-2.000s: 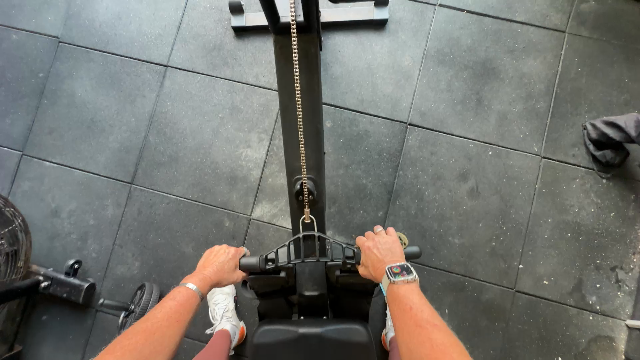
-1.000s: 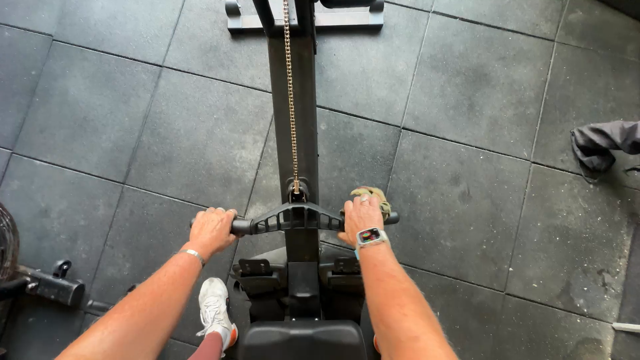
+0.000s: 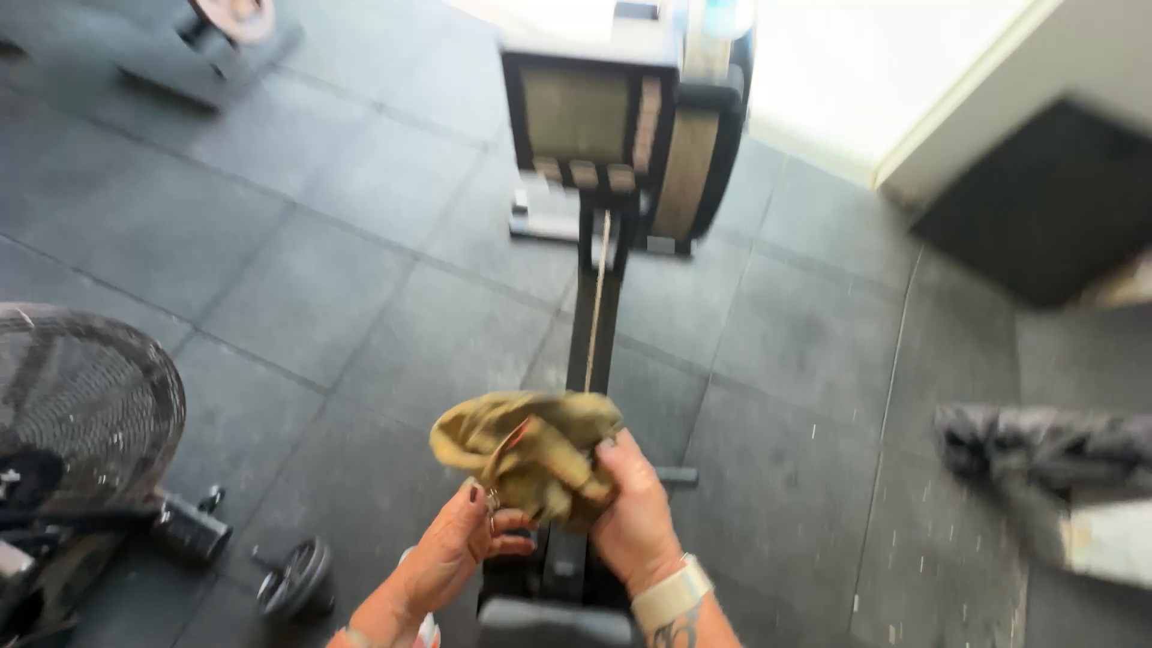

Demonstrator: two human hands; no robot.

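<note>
A crumpled olive-yellow cloth (image 3: pixel 531 450) is held up over the rail of a rowing machine. My right hand (image 3: pixel 634 504) grips its right side, thumb on top, a pale watch band on the wrist. My left hand (image 3: pixel 463 549) is at the cloth's lower left edge, fingers spread; whether it pinches the cloth is not plain. Beyond, the chain (image 3: pixel 596 315) runs along the black rail (image 3: pixel 614 355) to the monitor (image 3: pixel 580 117) and flywheel housing (image 3: pixel 697 162). The seat (image 3: pixel 553 621) is at the bottom. The machine's handle is largely hidden behind the cloth and hands.
At the left stands a fan-wheel exercise machine (image 3: pixel 90 414), with a small wheel (image 3: pixel 299 576) near it. Dark fabric (image 3: pixel 1035 450) lies at the right, below a dark panel (image 3: pixel 1044 198) beside the wall. Another piece of equipment (image 3: pixel 225 36) is at the upper left. Rubber tiles cover the floor.
Both hands have left the rowing handle and come together at the cloth, which was bunched under the right hand a second ago. The view has tilted up, showing the monitor.
</note>
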